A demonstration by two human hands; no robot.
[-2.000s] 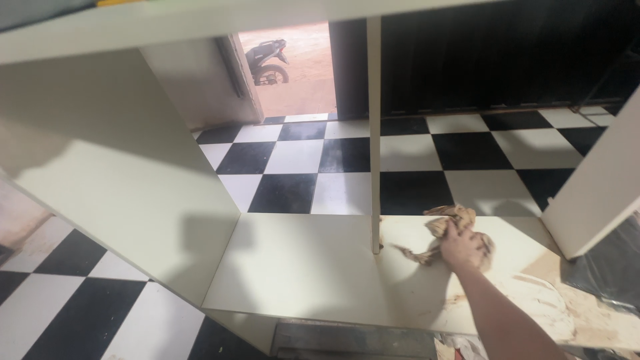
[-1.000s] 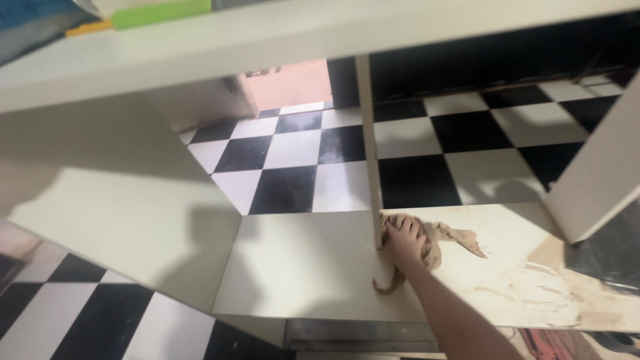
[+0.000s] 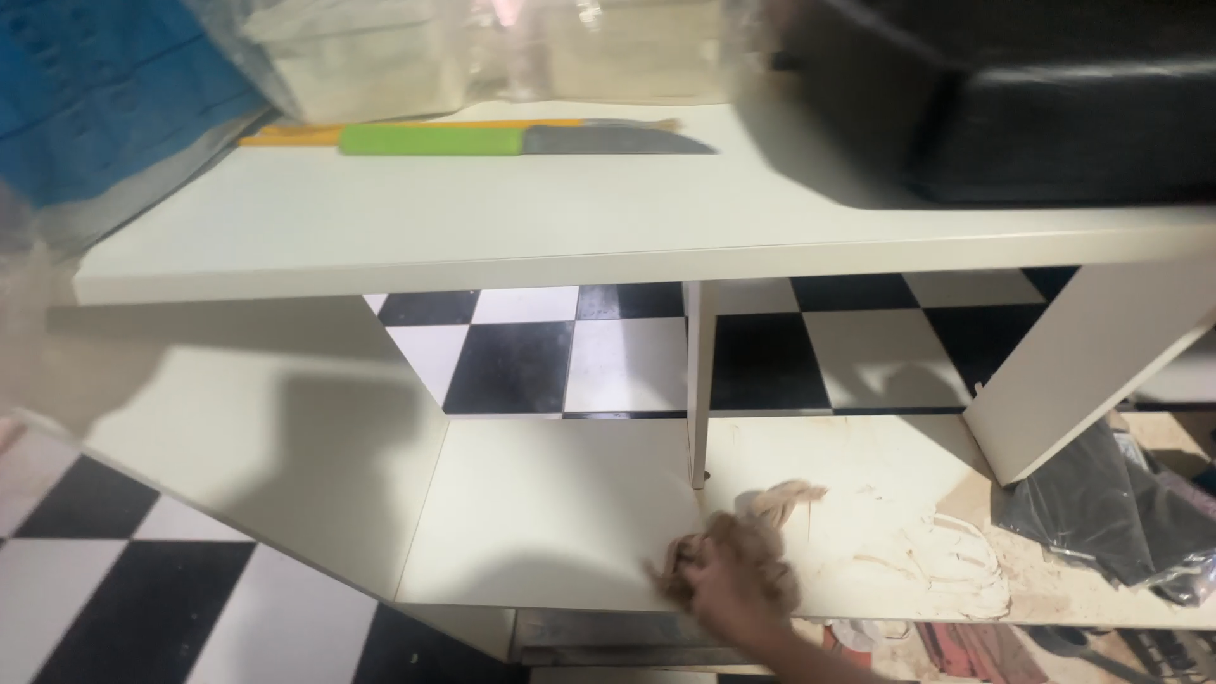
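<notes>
My right hand (image 3: 727,589) presses a crumpled brown cloth (image 3: 760,551) onto the white lower shelf board (image 3: 551,513), near its front edge and just in front of the thin upright divider (image 3: 699,380). To the right of the cloth, the board carries brownish smears and stains (image 3: 950,560). My left hand is out of view. On the upper white shelf (image 3: 475,209) lie a knife with a green handle (image 3: 432,141) and, behind it, a thin orange-handled tool (image 3: 285,135).
A black container (image 3: 1064,114) stands at the upper shelf's right, plastic-wrapped pale containers (image 3: 636,57) at its back, a blue bag (image 3: 104,95) at left. Side panels (image 3: 1092,361) bound the lower shelf. A black plastic bag (image 3: 1092,503) lies at the right, above cluttered items (image 3: 978,651).
My right hand has moved the cloth from the right section leftward, then toward the shelf's front edge. The view has shifted, showing more of the upper shelf.
</notes>
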